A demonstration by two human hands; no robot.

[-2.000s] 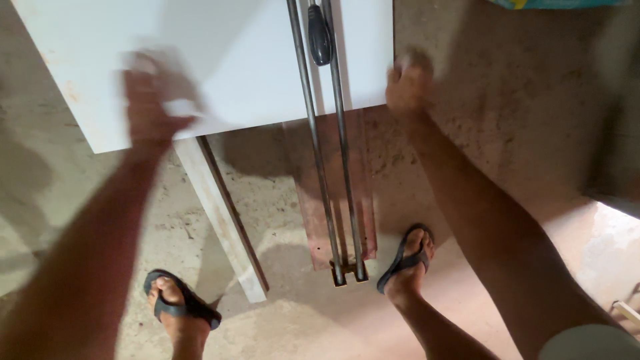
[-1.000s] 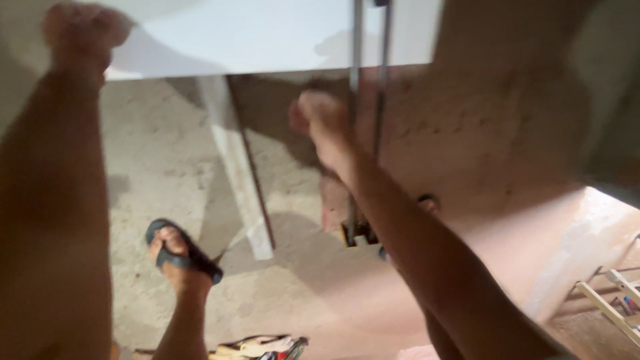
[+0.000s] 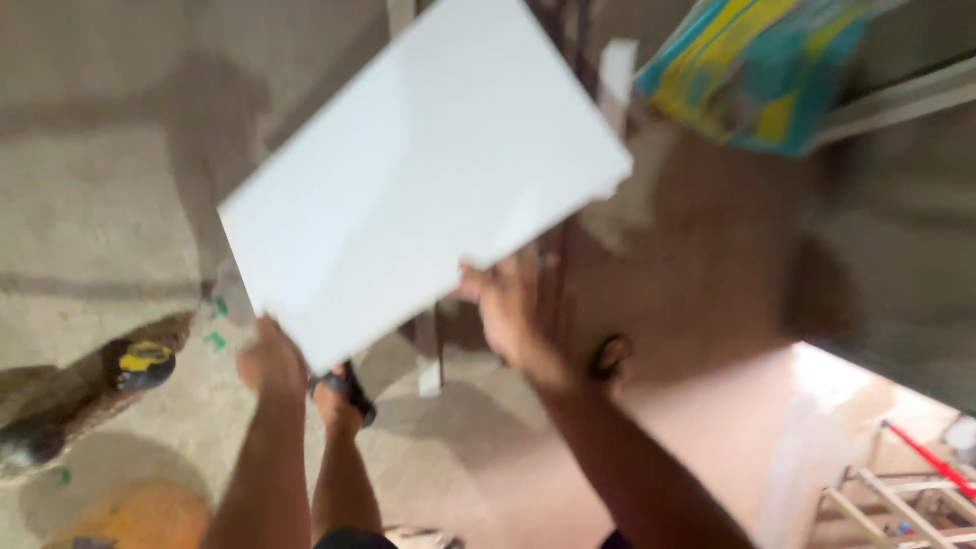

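A large white ceramic-like tile or panel is held tilted across the middle of the head view, above the floor. My left hand grips its lower left edge near a corner. On its lower right edge is my right hand, thumb on the upper face and fingers beneath. The panel hides much of what lies under it. Behind it, the end of a pale strip shows below, and dark rails, blurred, show near the top right.
A teal and yellow bag lies at the upper right. At the left is a tool with a yellow and black end. An orange round object sits lower left, and a wooden rack stands lower right. My sandalled feet are on the floor.
The white panel, flat at the top of the view before, is now turned diagonally and gripped in both hands. The view has shifted. The rail tool that lay over the panel is no longer on top.
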